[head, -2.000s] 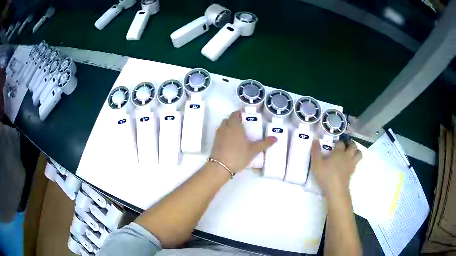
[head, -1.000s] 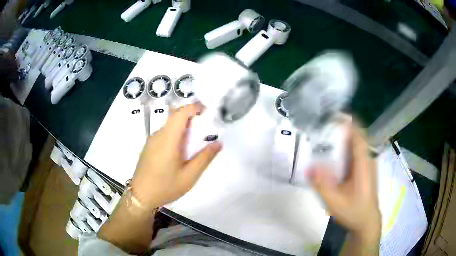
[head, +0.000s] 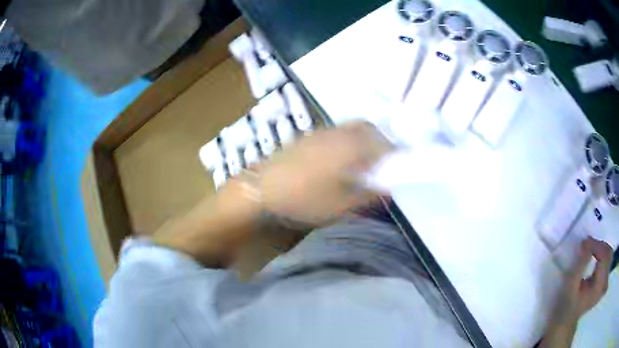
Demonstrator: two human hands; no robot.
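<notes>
My left hand (head: pixel 326 170) is blurred, between the carton and the sheet. It is shut on a blurred white handheld fan (head: pixel 414 163) that lies over the sheet's edge side. My right hand (head: pixel 589 279) is at the right edge of the picture with bent fingers, close to the lower ends of two fans; whether it grips one is unclear. One of these fans (head: pixel 567 204) lies on the white work sheet (head: pixel 468 251); the other is partly cut off. A slanting row of four white fans (head: pixel 468 95), grilles up, lies at the top of the sheet.
An open brown carton (head: pixel 102 183) stands at left, with white fans (head: pixel 261 126) packed along its right side. The dark bench edge (head: pixel 441 279) runs between my body and the sheet. Loose fans (head: pixel 594 75) lie on the green conveyor at upper right. A person's grey clothing (head: pixel 108 34) shows at upper left.
The view has swung left and down towards the carton. My left hand has moved from the row to the bench edge. My right hand has lowered, and its raised fan no longer shows there.
</notes>
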